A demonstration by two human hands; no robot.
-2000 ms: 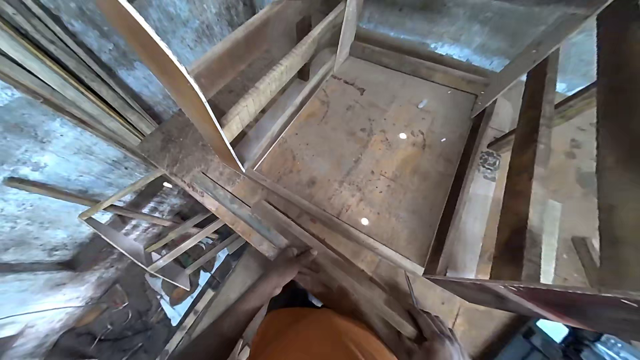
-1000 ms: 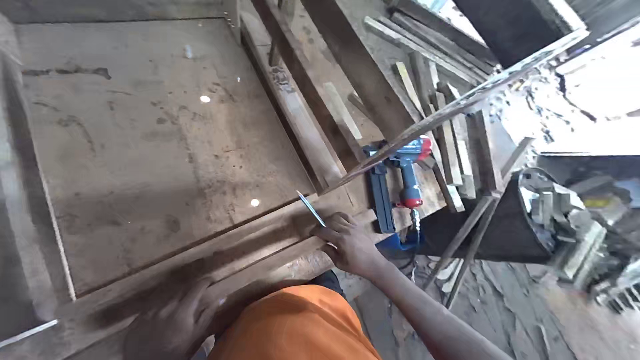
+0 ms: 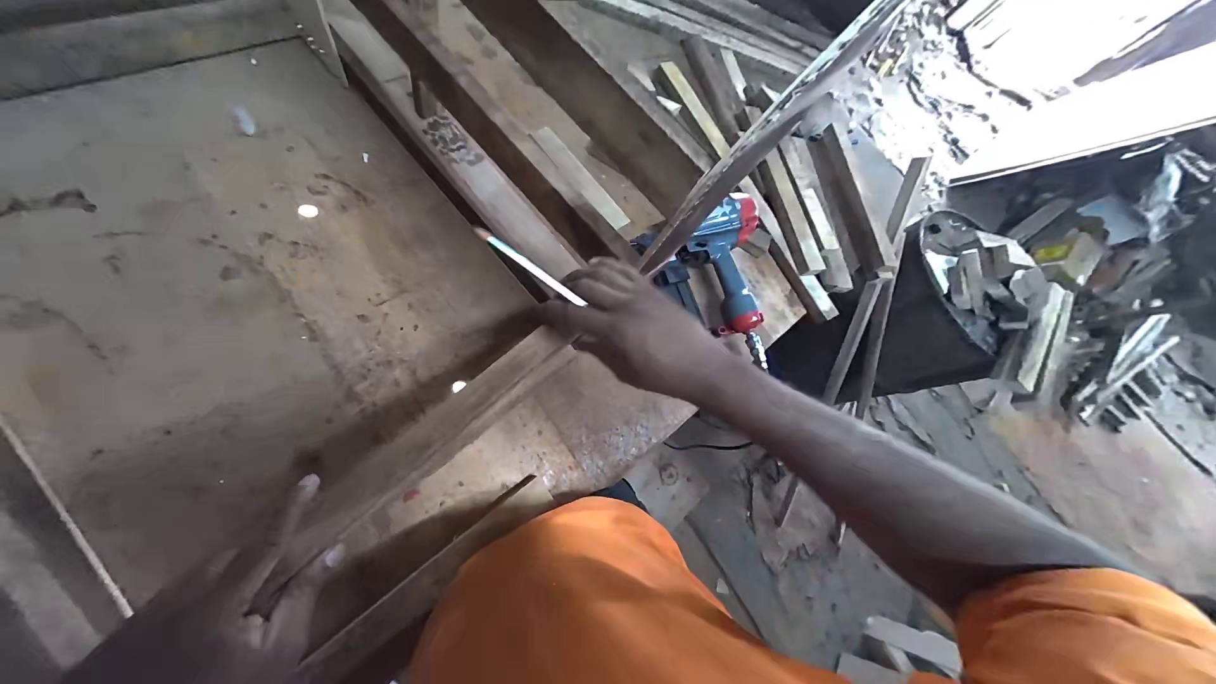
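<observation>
My right hand (image 3: 636, 328) holds a thin white pencil-like stick (image 3: 532, 269), its tip pointing up and left over the wooden frame. That hand rests at the corner of the frame, on the near wooden rail (image 3: 456, 413). At the lower left, my left hand (image 3: 247, 598) is blurred, its fingers spread over the same rail; whether it touches the wood I cannot tell. Behind the rail lies the broad plywood panel (image 3: 209, 285) of the frame. A loose wooden strip (image 3: 427, 579) lies between the rail and my body.
A blue and red pneumatic nailer (image 3: 727, 256) with a hose lies just beyond the right corner. Wood offcuts (image 3: 788, 199) are piled behind it. A black container (image 3: 912, 323) with scraps stands at the right, and a slanting board edge (image 3: 769, 133) rises beside the nailer.
The view has swung far to the right since the first frame. Between one second ago and now, my right hand has moved up to the frame's corner, still holding the stick.
</observation>
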